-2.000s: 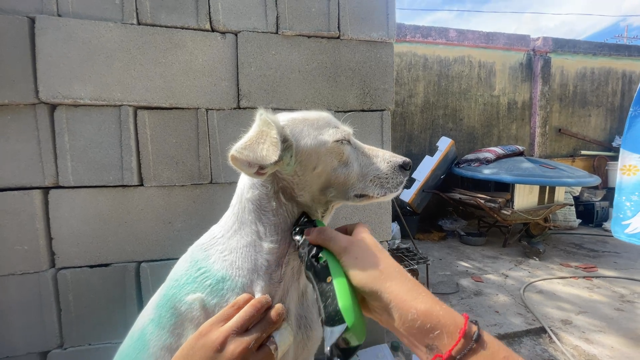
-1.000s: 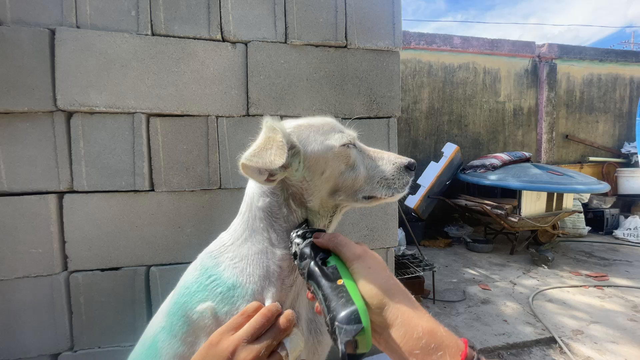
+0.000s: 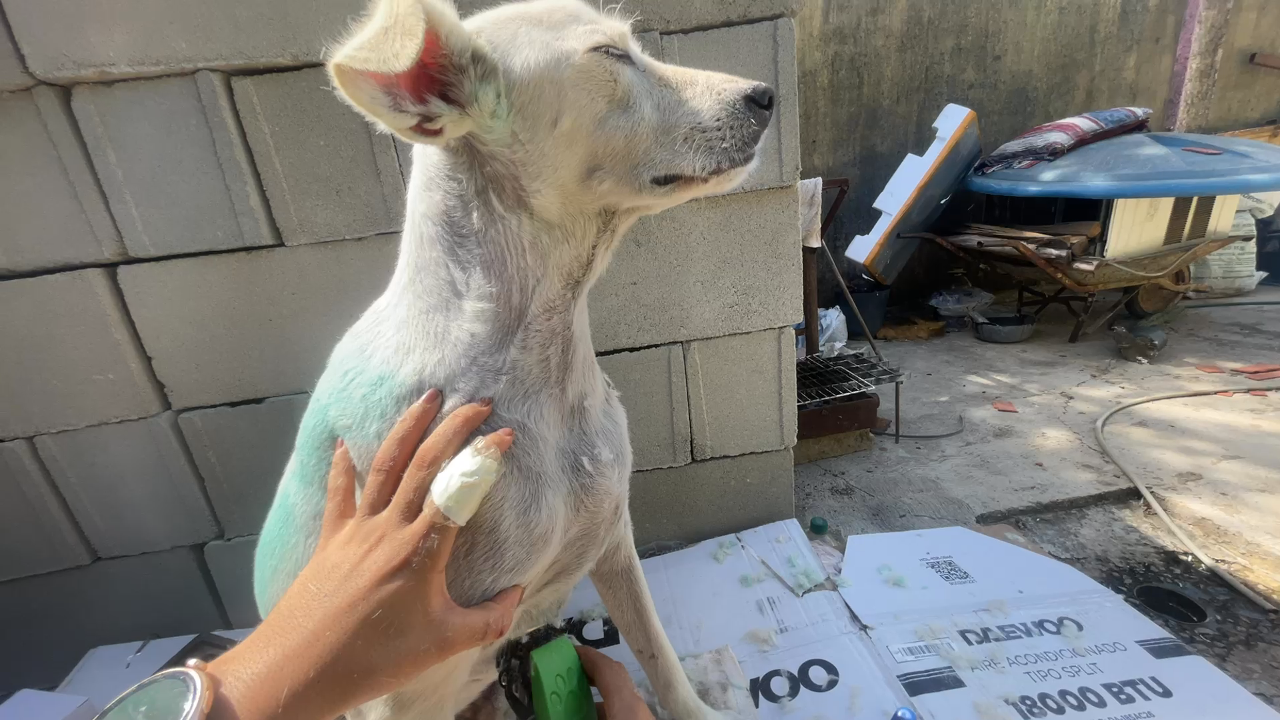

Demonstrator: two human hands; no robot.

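A white dog (image 3: 560, 300) with green-tinted fur on its shoulder sits facing right, its eye closed. My left hand (image 3: 410, 540), with a white wrapping on the index finger and a watch on the wrist, rests spread on its shoulder and chest. At the bottom edge, my right hand (image 3: 612, 685) is partly in view with its fingers at a green and black handheld clipper (image 3: 560, 680), low by the dog's front legs. Most of that hand and the tool's lower end are cut off by the frame.
Printed cardboard (image 3: 960, 610) with tufts of fur lies under the dog. A concrete block wall (image 3: 260, 320) rises behind. On the right are a wire grill rack (image 3: 845, 378), a loaded wheelbarrow (image 3: 1085, 265) and a hose (image 3: 1150, 490) on the concrete.
The clipper and my right hand have moved down from the dog's neck to near its front legs. My left hand now lies spread on the shoulder and chest. The view has tilted down.
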